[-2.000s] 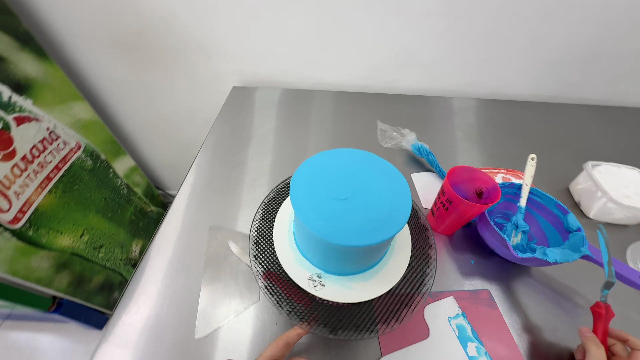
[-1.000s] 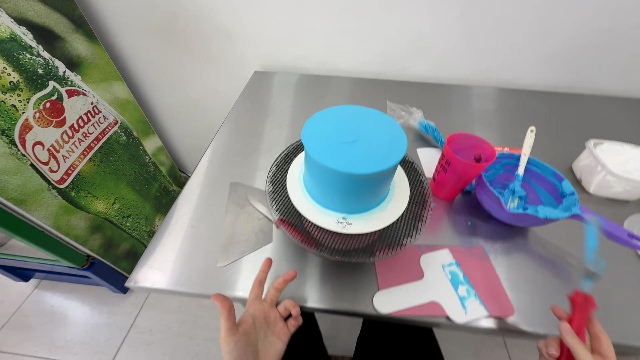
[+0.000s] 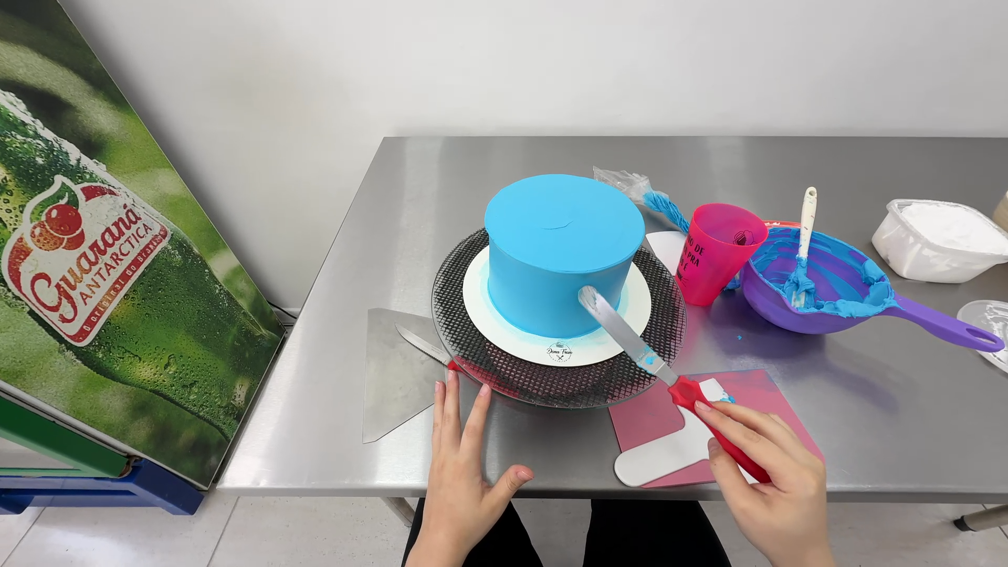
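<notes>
A round cake with smooth blue frosting (image 3: pixel 563 244) stands on a white cake board (image 3: pixel 512 339), on a black-patterned turntable (image 3: pixel 543 386). My right hand (image 3: pixel 768 472) grips the red handle of an offset spatula (image 3: pixel 630 339); its blade tip is at the lower right side of the cake, and whether it touches is unclear. Empty, with fingers apart, my left hand (image 3: pixel 465 465) is at the turntable's near left edge. Under that edge lies a knife (image 3: pixel 424 345) with a red handle, its blade over a triangular metal scraper (image 3: pixel 386 394).
A pink cup (image 3: pixel 717 252), a purple bowl (image 3: pixel 819 315) with blue frosting and a white-handled spatula (image 3: pixel 808 228), and a white tub (image 3: pixel 933 236) stand right. Behind the cake lies a piping bag (image 3: pixel 630 185). A white scraper (image 3: pixel 661 461) rests on a pink sheet (image 3: pixel 642 417).
My right hand has brought the offset spatula from the right over to the cake. My left hand has moved up to the turntable's near edge since one second ago.
</notes>
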